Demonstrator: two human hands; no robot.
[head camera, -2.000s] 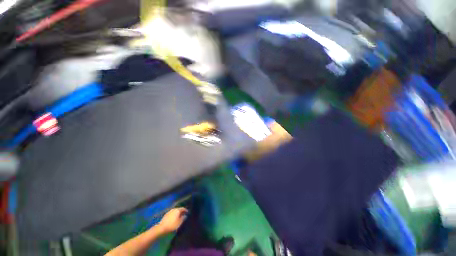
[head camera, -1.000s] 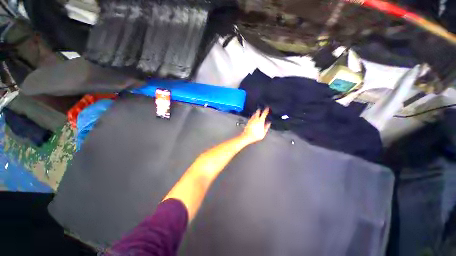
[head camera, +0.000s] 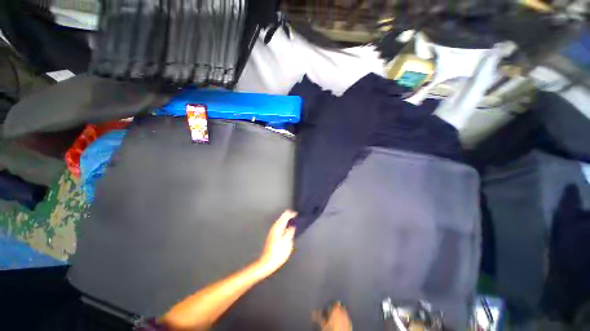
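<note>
A dark navy cloth (head camera: 336, 139) runs from a heap at the table's far edge down onto the dark grey padded table (head camera: 187, 194). My left hand (head camera: 279, 244) grips the near end of the cloth at mid table. My right hand (head camera: 335, 318) is at the bottom edge, small, blurred and partly cut off; its grip cannot be made out. To its right, a silvery metal object (head camera: 411, 315) lies low on the table, cut off by the frame.
A blue roll (head camera: 239, 106) lies along the far edge with a red and white phone-like item (head camera: 197, 123) against it. Black hanging pieces (head camera: 168, 42) and white cloth (head camera: 310, 58) are beyond. A grey padded arm (head camera: 77, 103) is at far left, above red and blue items.
My left hand has taken hold of the navy cloth and drawn part of it from the far edge towards me. My right hand and the silvery object have come into view at the bottom.
</note>
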